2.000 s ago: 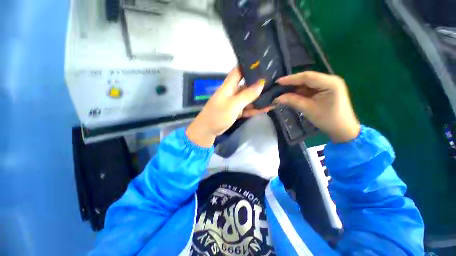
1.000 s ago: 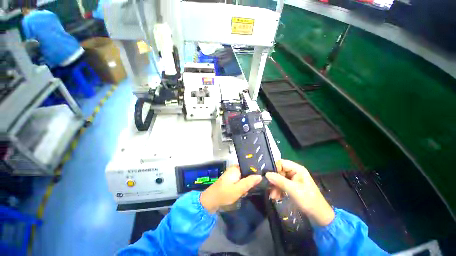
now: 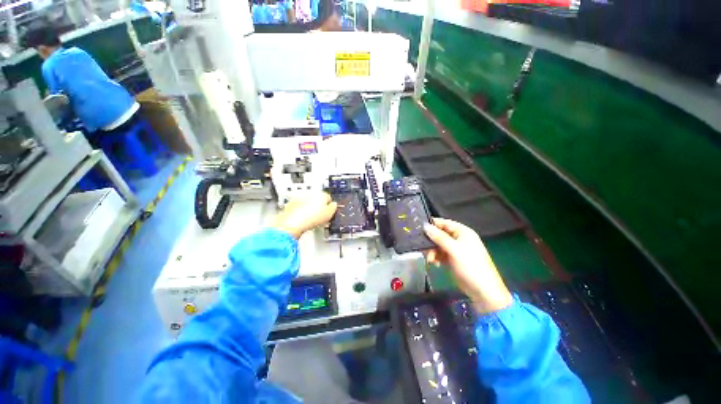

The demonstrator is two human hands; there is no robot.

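Note:
My right hand (image 3: pixel 458 248) holds a black phone body (image 3: pixel 407 217) by its lower right edge, just right of the machine's right fixture. Another phone body (image 3: pixel 350 209) lies in that fixture. My left hand (image 3: pixel 310 215) is at the left edge of this second body, its fingertips touching it; whether they grip it is unclear. The white machine (image 3: pixel 229 252) stands in front of me, with its blue-green control screen (image 3: pixel 307 297) below the fixture.
A black tray with a phone body (image 3: pixel 431 355) lies low in front of my right sleeve. Empty-looking black trays (image 3: pixel 466 197) lie on the green bench. A cable chain (image 3: pixel 207 207) and pale driver head (image 3: pixel 225 99) are at left. A person in blue sits far left.
The view has risen and shifted. My left hand has let go of the held phone body and moved left to the one in the fixture. My right hand keeps the first body, now beside the fixture.

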